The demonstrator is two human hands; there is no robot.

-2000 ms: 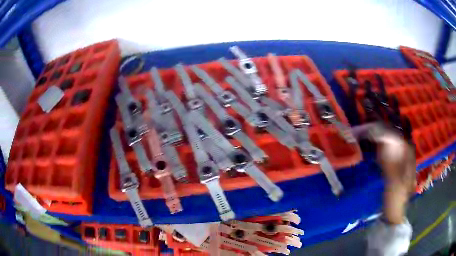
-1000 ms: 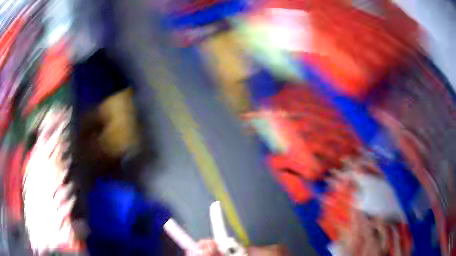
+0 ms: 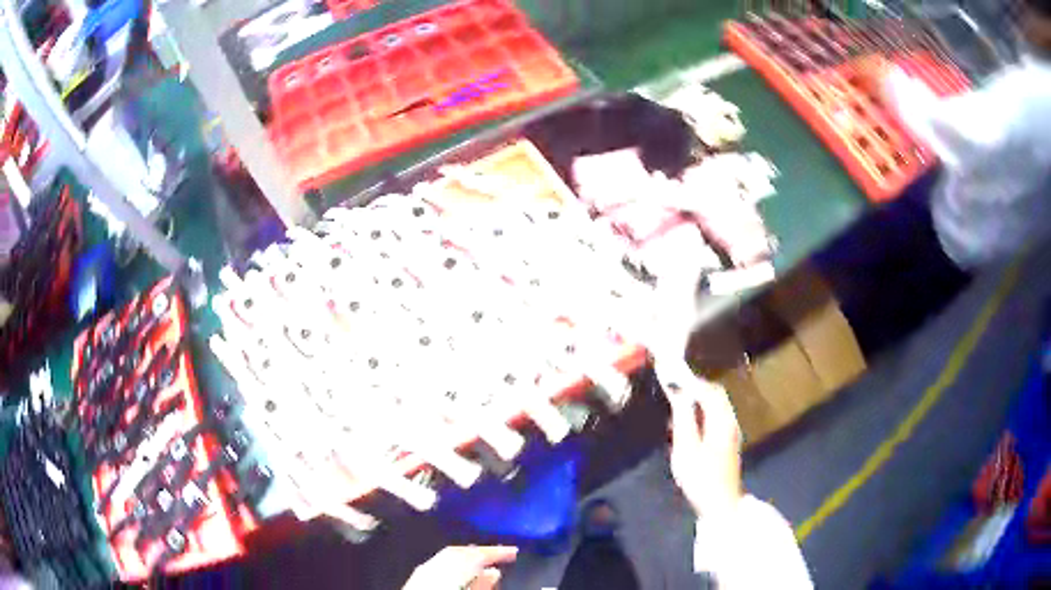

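Note:
My right hand point(image 3: 705, 444) is at the bottom, right of centre, with its fingers pinched on a white-strap watch point(image 3: 678, 328), which stretches up from the fingertips at the right edge of the laid-out watches. My left hand point(image 3: 461, 569) is low in the centre, cut off by the bottom edge. Its fingers are partly spread and nothing shows in them. Many white-strap watches point(image 3: 403, 311) lie close together in glare over a red-orange tray point(image 3: 467, 447), of which only bits of the edge show.
A red-orange compartment tray point(image 3: 426, 92) lies behind. Loose pink and white straps point(image 3: 720, 202) are piled right of the watches. A tray of black-strap watches point(image 3: 150, 426) is at left. Another person's sleeve point(image 3: 997, 150) reaches over a tray point(image 3: 836, 115). Cardboard boxes point(image 3: 807, 352) and blue plastic point(image 3: 519, 501) are below.
The view has turned from the rack shelf, across the aisle, to the green bench. The white-strap watch at my hands one second ago, blurred then, is now at my right hand over the bench edge.

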